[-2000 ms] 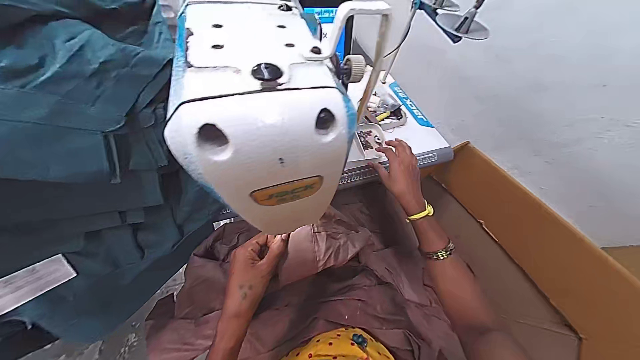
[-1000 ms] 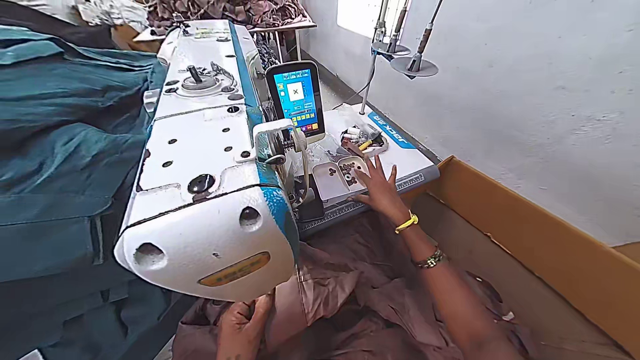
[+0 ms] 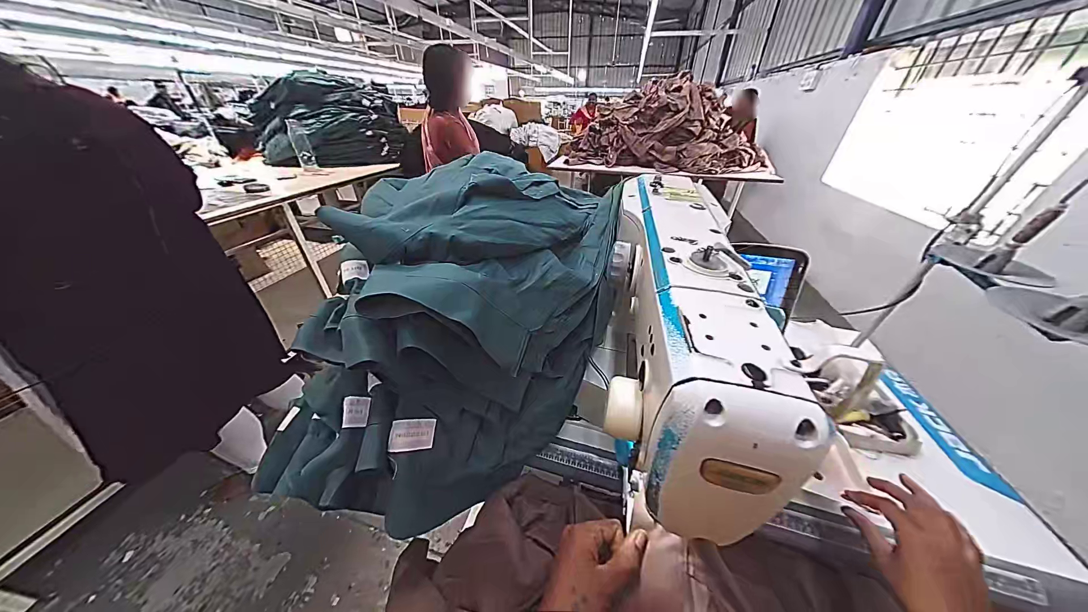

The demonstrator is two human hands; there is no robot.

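My left hand (image 3: 595,565) pinches the edge of a brown garment (image 3: 518,544) just left of the head of a white industrial sewing machine (image 3: 735,459). The needle area is hidden behind the machine head. My right hand (image 3: 926,535), fingers spread, is over the machine table (image 3: 960,484) near its front edge, with nothing seen in its grip. Behind that hand, a small tray (image 3: 884,433) holds small items. Part of the brown cloth lies below the machine head, between my hands.
Dark green garments (image 3: 476,297) with white tags are heaped left of the machine. A lit display (image 3: 772,276) and a thread stand (image 3: 960,229) are at right. A person (image 3: 446,127) is beyond, near brown garments (image 3: 671,127); dark cloth (image 3: 110,255) hangs at far left.
The view has swung up and left, bringing the workshop into sight. My right hand, earlier at the small parts tray, now shows nearer the table's front edge. My left hand stays at the brown cloth.
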